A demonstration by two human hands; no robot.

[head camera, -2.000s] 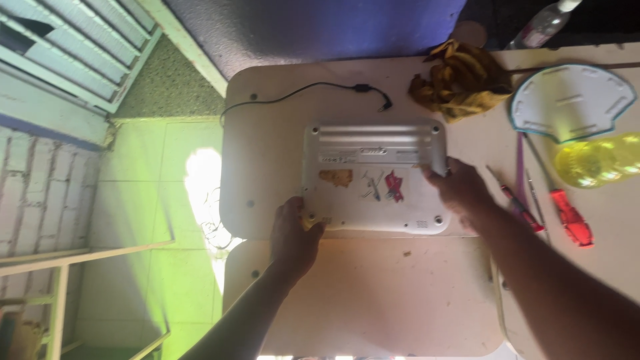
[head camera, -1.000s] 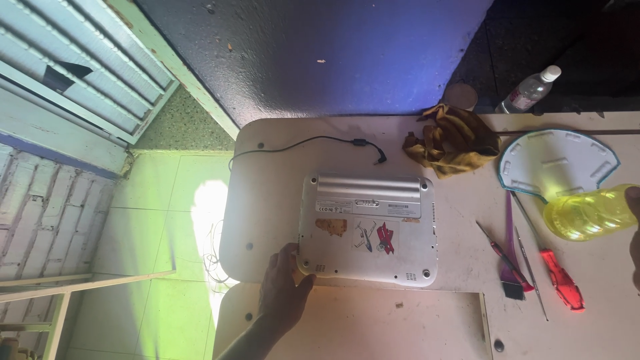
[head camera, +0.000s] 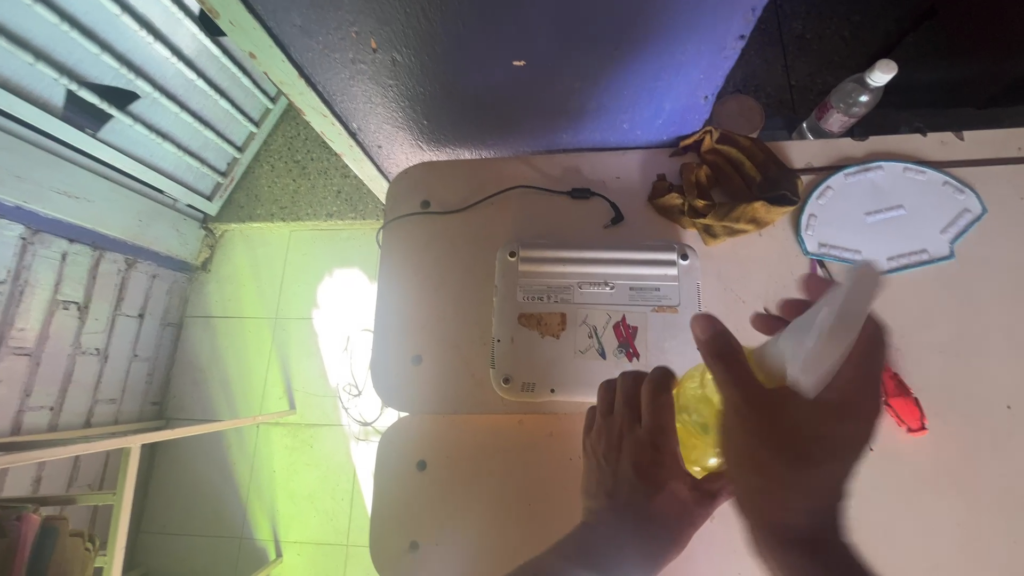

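A silver netbook lies upside down on the table, with stickers and the battery along its far edge. Over the table near its right corner, a bottle of yellow liquid with a whitish nozzle top is between my hands. My left hand grips the bottle's body from the left. My right hand, blurred by motion, is around the bottle's upper part and neck. Behind the netbook lies a black cable with a barrel plug. A red tool handle shows right of my right hand, which hides the other tools there.
A crumpled brown cloth lies at the back beside a white fan-shaped plate with a teal edge. A clear plastic bottle with a white cap is beyond the table's back edge. The table has rounded left corners.
My left hand has left the netbook's near left corner and moved right to the yellow bottle. My right hand has brought that bottle from the right side of the table to near the netbook.
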